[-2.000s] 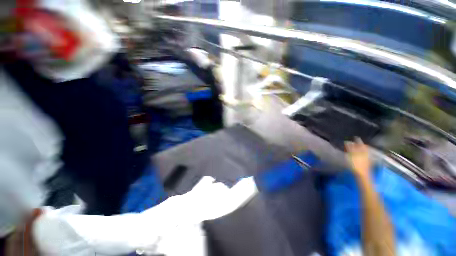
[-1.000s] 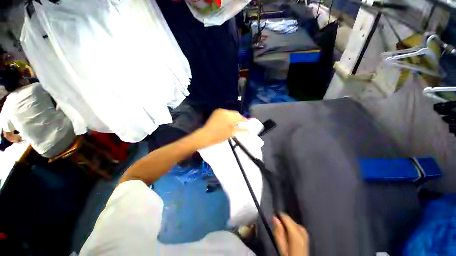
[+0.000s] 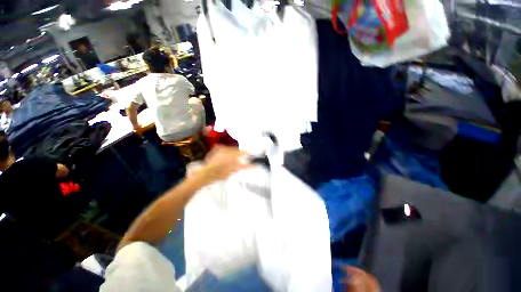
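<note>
A white garment (image 3: pixel 245 228) hangs upright in front of me, overexposed, below my left hand. My left hand (image 3: pixel 220 162), blurred, is closed at the garment's top edge, where a small dark part shows, too unclear to name. My right hand (image 3: pixel 361 280) is low at the bottom edge, right of the garment, partly cut off. Its fingers and anything in them cannot be made out.
Hanging white garments (image 3: pixel 260 80) are just beyond my left hand. A dark blue cloth (image 3: pixel 354 102) and printed plastic bag (image 3: pixel 394 28) hang beside them. The grey ironing table (image 3: pixel 451 245) with a phone (image 3: pixel 401 214) is right. A seated person (image 3: pixel 171 105) is left.
The view has swung left from the ironing table toward the hanging garments. The white garment now hangs upright below my left hand. The black strips near my right hand no longer show clearly.
</note>
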